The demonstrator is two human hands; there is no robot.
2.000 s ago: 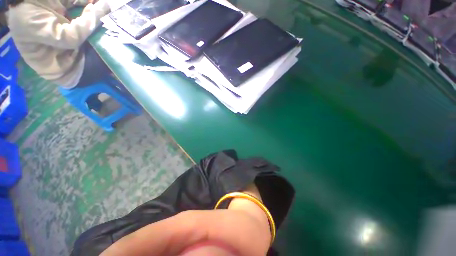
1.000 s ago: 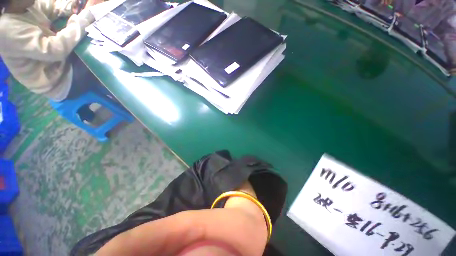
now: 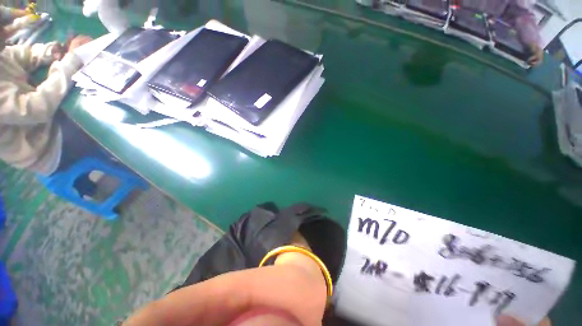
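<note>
A white label sheet [image 3: 447, 267] with black handwriting, "M70" and a second line ending in blurred figures, is at the lower right in front of the green table. A finger of my right hand [image 3: 520, 320] overlaps its lower edge; the rest of that hand is cut off. My left hand [image 3: 249, 296], with a black sleeve and yellow wrist band, is large and close at the bottom centre. Its fingers are cut off, so its grip is hidden.
Stacks of black flat devices [image 3: 265, 79] with white layers lie at the upper left of the green table [image 3: 383, 153]. More devices [image 3: 437, 9] lie at the far side. A person in a light top [image 3: 29, 108] is at the left, near a blue stool [image 3: 92, 184].
The label sheet has come into view from the lower right and moved left and more face-on; a right-hand finger now shows on it. The view has shifted, showing more of the far right.
</note>
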